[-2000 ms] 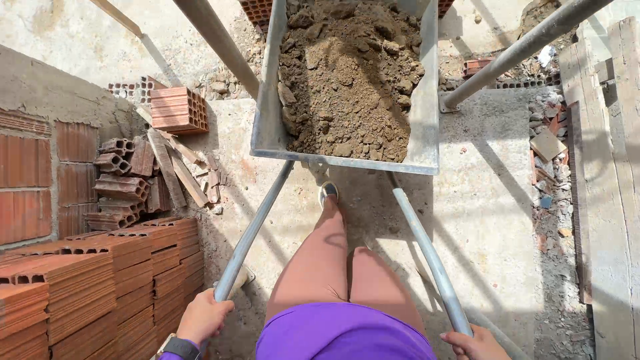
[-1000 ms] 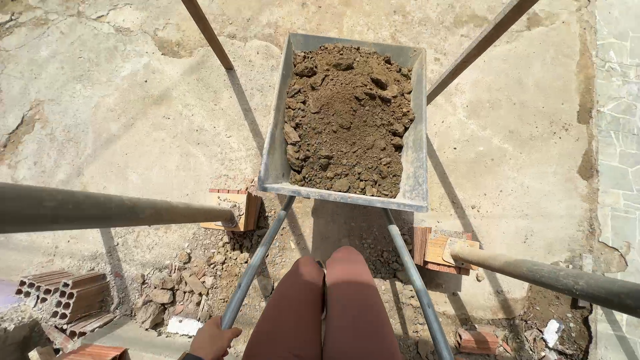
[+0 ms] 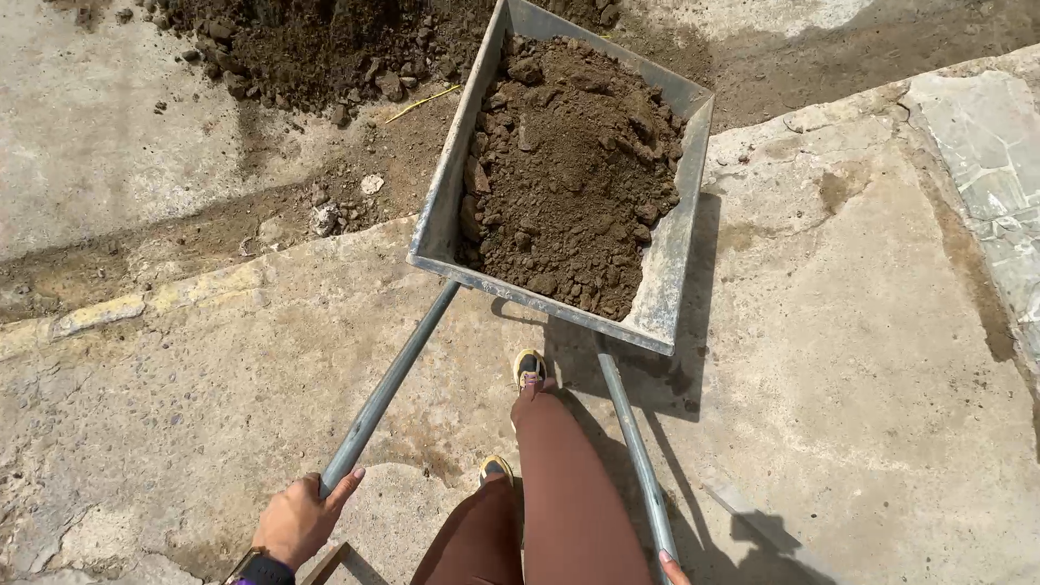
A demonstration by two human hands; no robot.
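Observation:
A metal wheelbarrow tray full of brown soil with clods is ahead of me, turned a little clockwise. Two grey metal handles run back from it toward me. My left hand is closed round the end of the left handle, with a dark watch on the wrist. At the bottom edge, only the fingertips of my right hand show, against the right handle; the rest of that hand is out of frame. The wheel is hidden under the tray.
A heap of dark soil lies beyond the tray at the upper left. A dirt-filled strip and a low concrete edge cross the ground at an angle. Stone paving is at the far right. A piece of wood shows near my left hand.
The view has travelled forward with the wheelbarrow, past the bricks and slanting poles seen earlier. The tray now stands turned clockwise, and the soil heap has come into view.

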